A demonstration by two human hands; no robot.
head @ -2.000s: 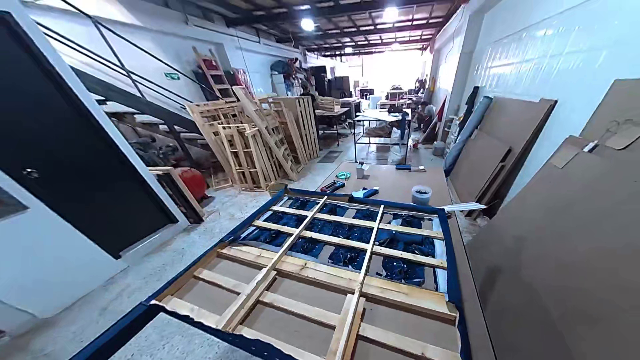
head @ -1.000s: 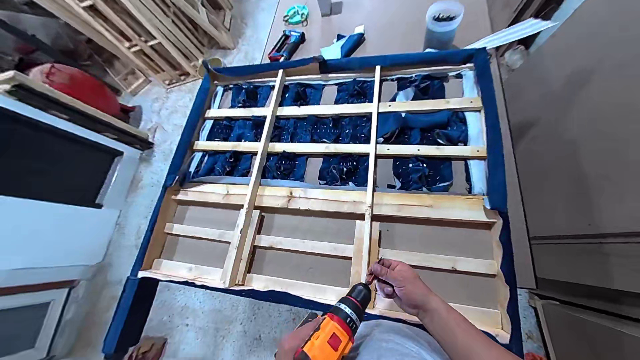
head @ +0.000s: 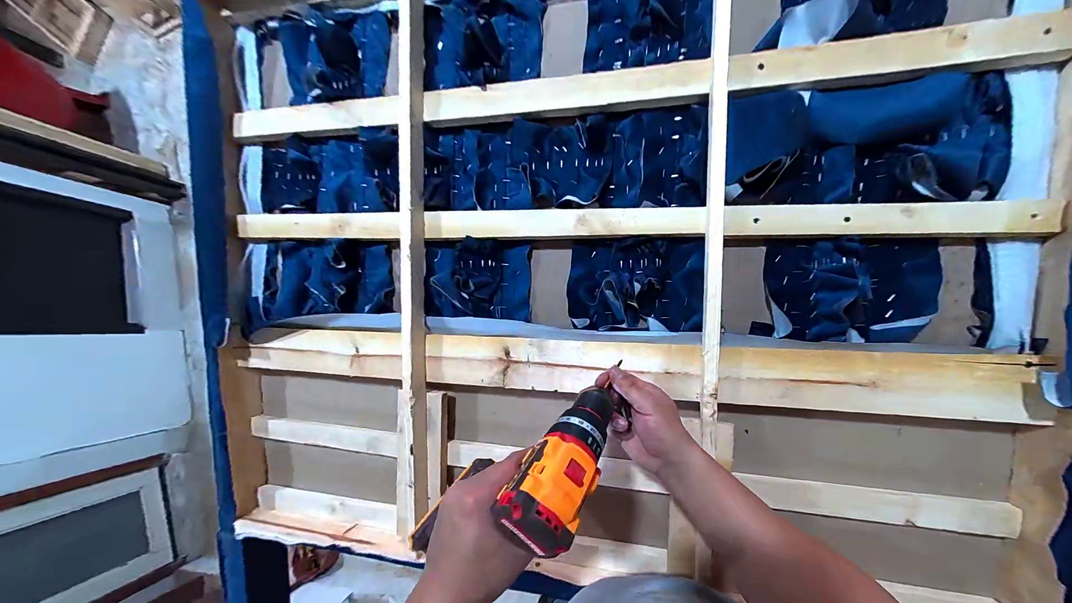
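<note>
My left hand (head: 481, 519) is closed around the grip of an orange and black cordless drill (head: 557, 477), which points up and away from me. At the drill's chuck, my right hand (head: 645, 419) pinches a dark, thin piece, perhaps a screw; a pointed tip shows above the fingers. Both hands are over the lower half of a wooden frame, just below its wide middle rail (head: 519, 360). Two long upright slats (head: 716, 184) cross the horizontal slats (head: 569, 224). Behind the upper slats lies stapled, gathered blue fabric (head: 486, 167).
Blue fabric (head: 205, 251) wraps the frame's left edge. Left of it stand a white panel with a dark inset (head: 67, 260) and a red object (head: 50, 84) behind a wooden edge. Brown board (head: 871, 444) backs the lower bays. A grey-framed panel (head: 92, 528) is at lower left.
Two seconds ago no hands were in view. The drill and both hands have moved up the frame from its lower edge towards the middle rail. The view is now much closer to the frame.
</note>
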